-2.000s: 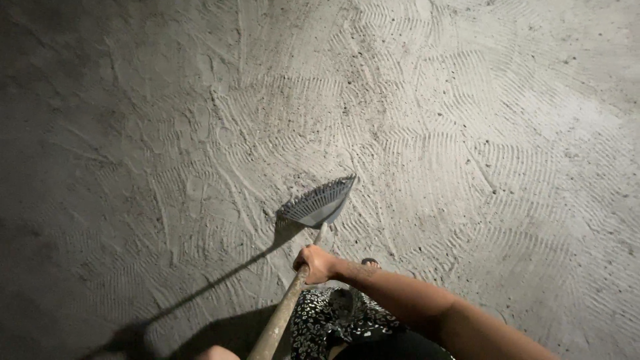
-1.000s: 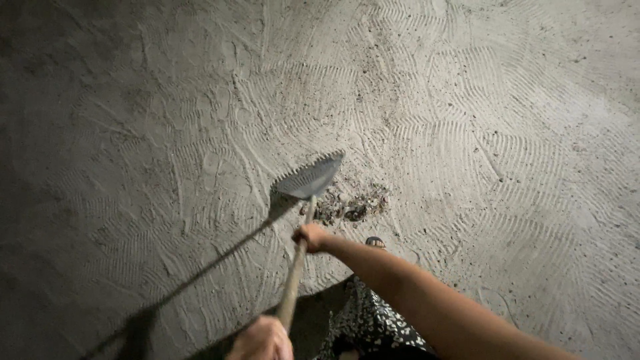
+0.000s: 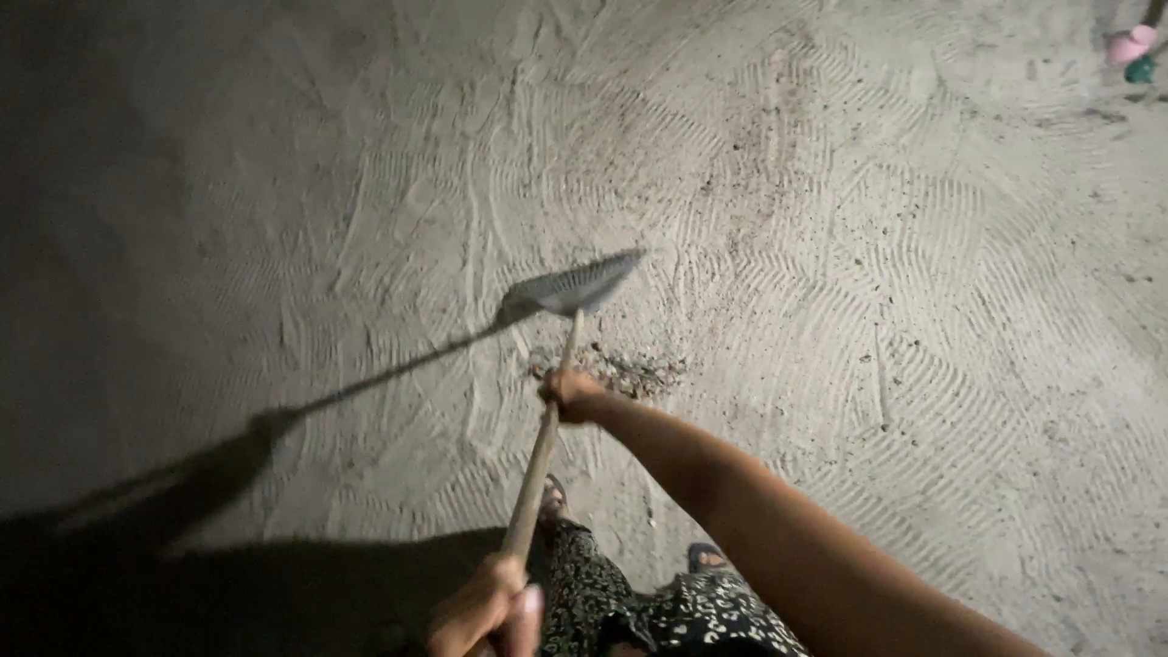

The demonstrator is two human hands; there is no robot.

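A rake with a wooden handle point(image 3: 531, 493) and a grey fan-shaped head point(image 3: 579, 283) slants away from me, its toothed edge at or just above the sandy ground. My right hand point(image 3: 573, 394) grips the handle partway up, below the head. Around the lower handle my left hand point(image 3: 488, 610) is closed, at the bottom of the view. A small heap of debris and leaf bits point(image 3: 639, 374) lies just right of the handle, beside my right hand. Whether the teeth touch the ground cannot be told.
Raked, ridged sandy ground point(image 3: 821, 301) spreads all around, with scattered specks. My sandalled feet and patterned trousers point(image 3: 593, 575) are at the bottom. A pink object point(image 3: 1131, 44) and a green one point(image 3: 1140, 69) are at the top right. Dark shadows cover the left.
The debris heap, not visible two seconds ago, now lies between the rake head and my feet. The rake head has moved farther from the heap since one second ago. Pink and green objects have come into view.
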